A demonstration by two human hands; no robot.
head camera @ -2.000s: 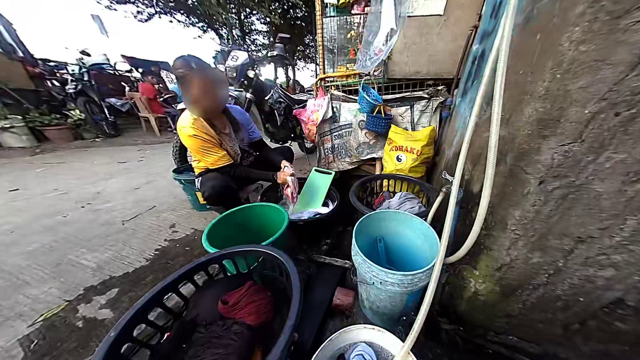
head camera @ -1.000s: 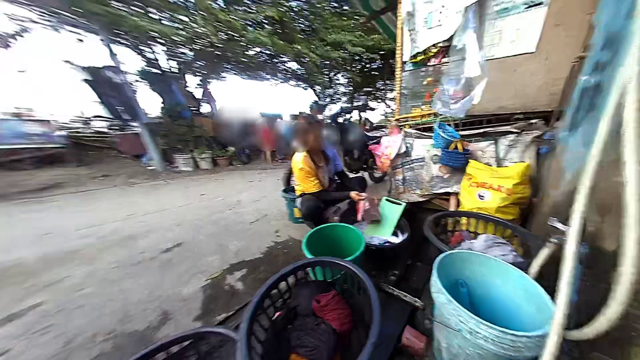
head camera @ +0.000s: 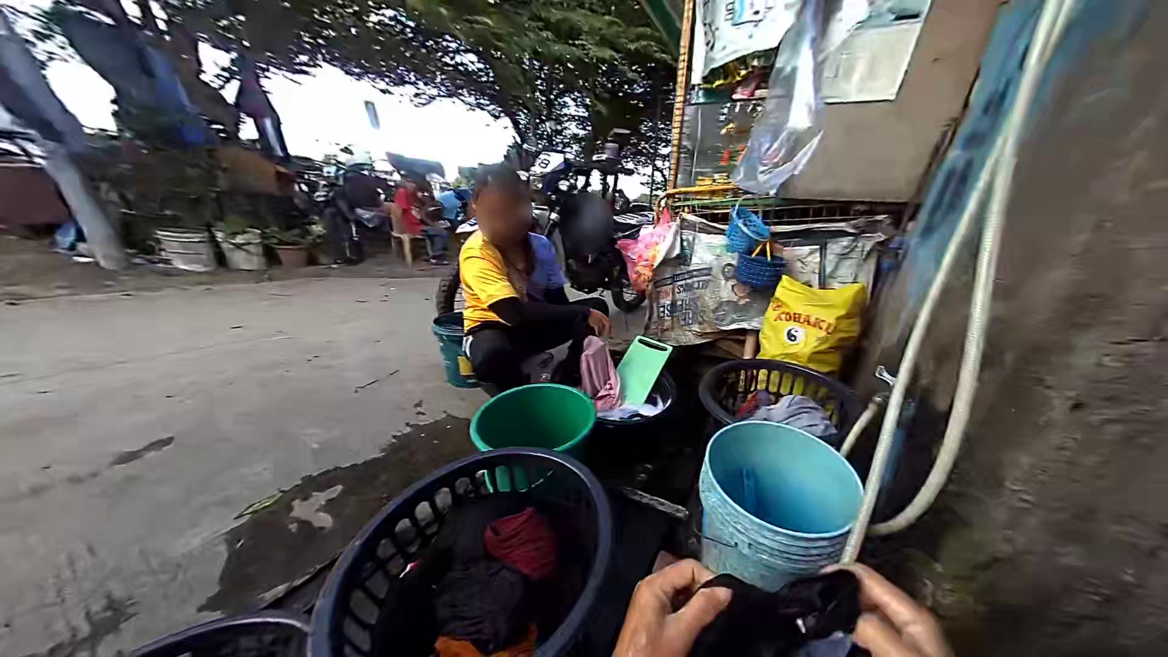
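At the bottom edge, my left hand (head camera: 671,610) pinches one side of a black cloth (head camera: 762,616). My right hand (head camera: 890,613) grips the cloth's other side, just under a light blue plastic bucket (head camera: 776,502). A pale hose (head camera: 985,292) hangs down past that bucket to my right hand. Left of my hands stands a dark plastic laundry basket (head camera: 598,547) holding dark, red and orange clothes (head camera: 520,543). Behind it is a green tub (head camera: 534,418). The lower part of the black cloth is cut off by the frame.
A person in a yellow shirt (head camera: 488,278) squats by a dark basin (head camera: 671,397) with a pink cloth (head camera: 599,374) and a green board (head camera: 643,370). Another basket (head camera: 712,388) with clothes stands before a yellow bag (head camera: 812,324). A rough wall (head camera: 1077,365) rises at right; another basket rim (head camera: 228,625) shows bottom left.
My hands, not visible in the earlier frames, are now in view with the black cloth. The squatting person's pink cloth now hangs beside the green board. The view has turned.
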